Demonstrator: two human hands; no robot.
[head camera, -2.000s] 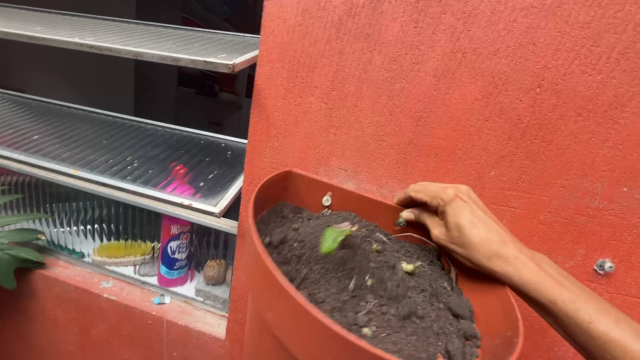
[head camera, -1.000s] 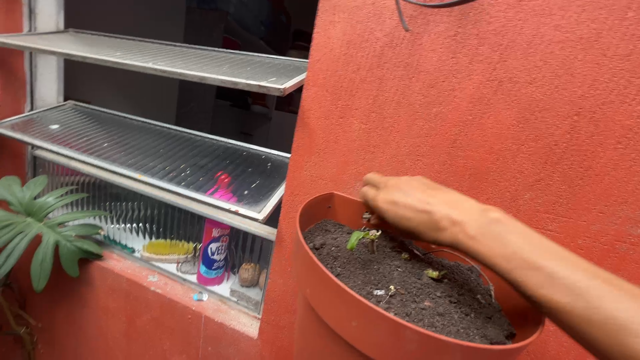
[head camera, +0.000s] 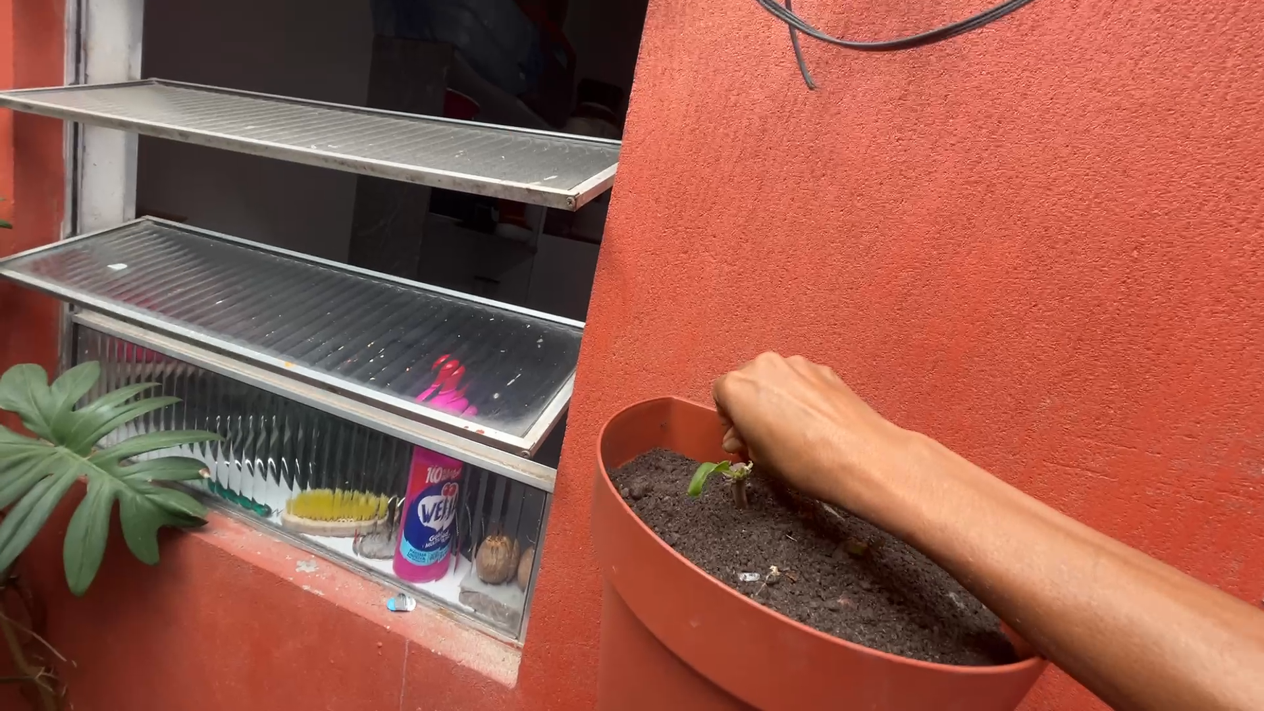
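A terracotta-coloured planter (head camera: 770, 632) holds dark soil (head camera: 839, 592), with its rim near the red wall. From the soil rises a small seedling (head camera: 736, 479) with green leaves and a short stem. My right hand (head camera: 790, 415) is over the back of the planter, just behind and to the right of the seedling. Its fingers are curled and point down; the fingertips are mostly hidden, so whether they hold anything cannot be seen. Small pale bits (head camera: 760, 575) lie on the soil near the front. My left hand is out of view.
The textured red wall (head camera: 938, 247) stands behind the planter. Left of it, a louvred window has tilted glass panes (head camera: 326, 326); behind its lowest pane are a pink bottle (head camera: 430, 513) and a yellow-bristled brush (head camera: 336, 506). A large-leaved plant (head camera: 89, 464) is at far left. Cables (head camera: 889, 42) hang above.
My right hand has moved from the planter's back rim, where it was two seconds ago, to a place beside the seedling. The view has shifted, showing more of the window and plant.
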